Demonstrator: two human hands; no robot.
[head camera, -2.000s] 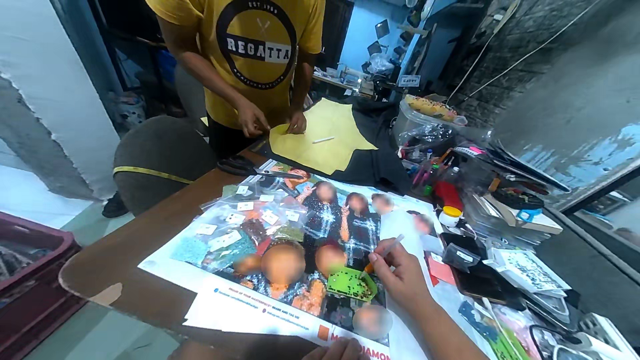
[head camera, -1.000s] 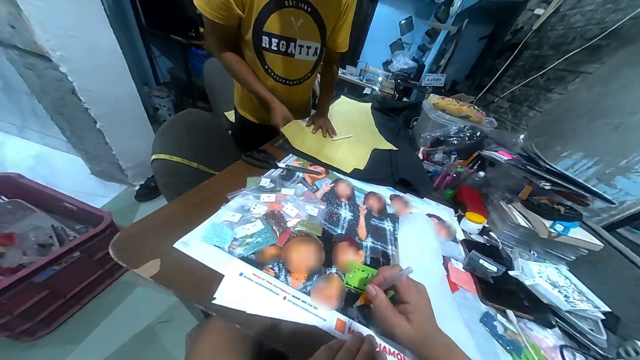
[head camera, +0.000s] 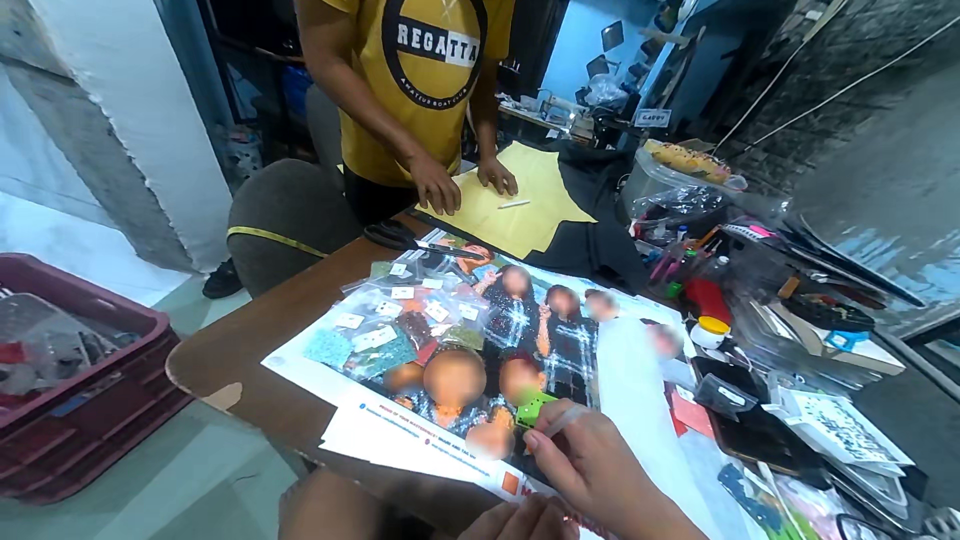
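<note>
A diamond-painting picture sheet (head camera: 581, 360) lies on the brown table, printed with a group of people. My right hand (head camera: 592, 465) pinches a slim translucent applicator pen (head camera: 566, 421) over its lower part. Just beyond my fingertips sits a small green tray (head camera: 534, 407). My left hand (head camera: 517, 521) rests at the sheet's bottom edge, partly cut off by the frame; whether it holds anything cannot be seen. Small clear bags of coloured beads (head camera: 390, 319), bearing labels, are heaped on the sheet's left part.
Across the table (head camera: 225, 345), a person's hands (head camera: 465, 184) rest on yellow pattern paper (head camera: 525, 202) over black cloth. Black-handled scissors (head camera: 420, 244) lie between. Stationery, a phone (head camera: 750, 442) and a yellow-lidded jar (head camera: 709, 331) crowd the right. A maroon crate (head camera: 90, 427) stands left.
The other person's hands have come apart and now lie flat on the yellow paper; two seconds ago they were close together at its edge. My right hand stays by the green tray with the pen.
</note>
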